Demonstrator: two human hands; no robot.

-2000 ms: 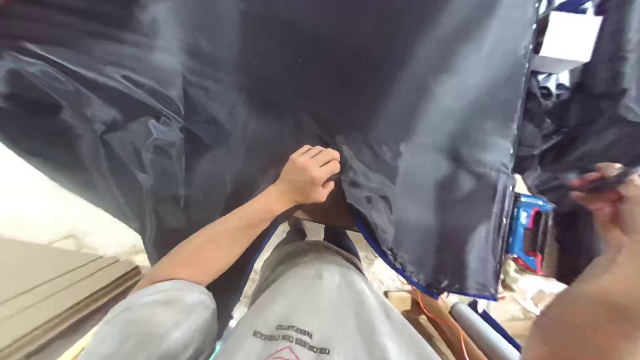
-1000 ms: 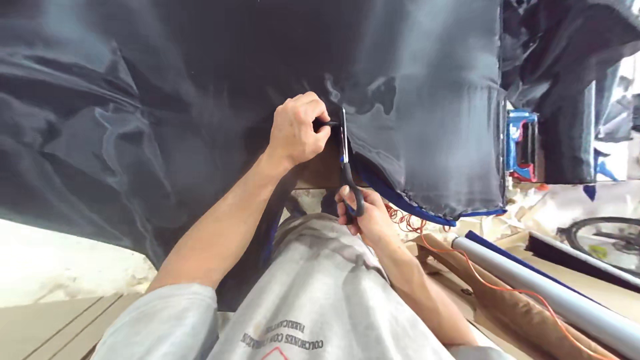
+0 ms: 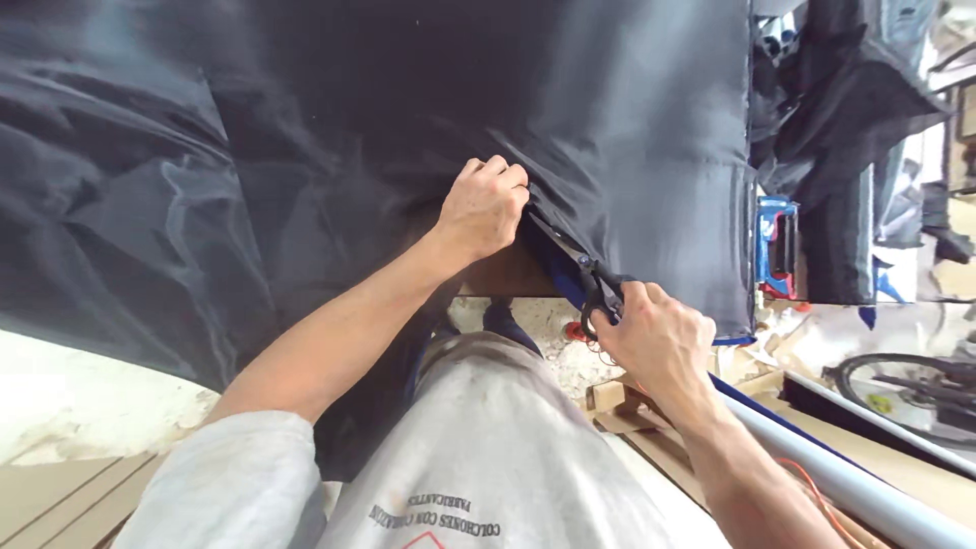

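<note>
Dark, shiny fabric [image 3: 343, 114] spreads over the work surface, split by a cut that opens toward my body. My left hand [image 3: 488, 206] pinches the fabric at the top of this gap. Black-handled scissors [image 3: 585, 261] are in my right hand [image 3: 652, 328], fingers through the loops. Their blades slant up and left along the gap's right edge, with the tips close to my left hand. A blue layer [image 3: 563, 282] shows beneath the fabric's right edge. How far the blades are apart is hard to tell.
A blue and red tool [image 3: 776, 248] lies just past the fabric's right edge, near more dark material [image 3: 839, 137]. Lower right are a long grey tube [image 3: 839, 465], an orange cord [image 3: 820, 496] and a bicycle wheel [image 3: 907, 396]. Flat boards [image 3: 69, 496] lie at lower left.
My right hand, at the far right two seconds ago, has come to the gap with the scissors. Since one second ago the scissors have tilted, handles moving right. My left hand still grips the fabric.
</note>
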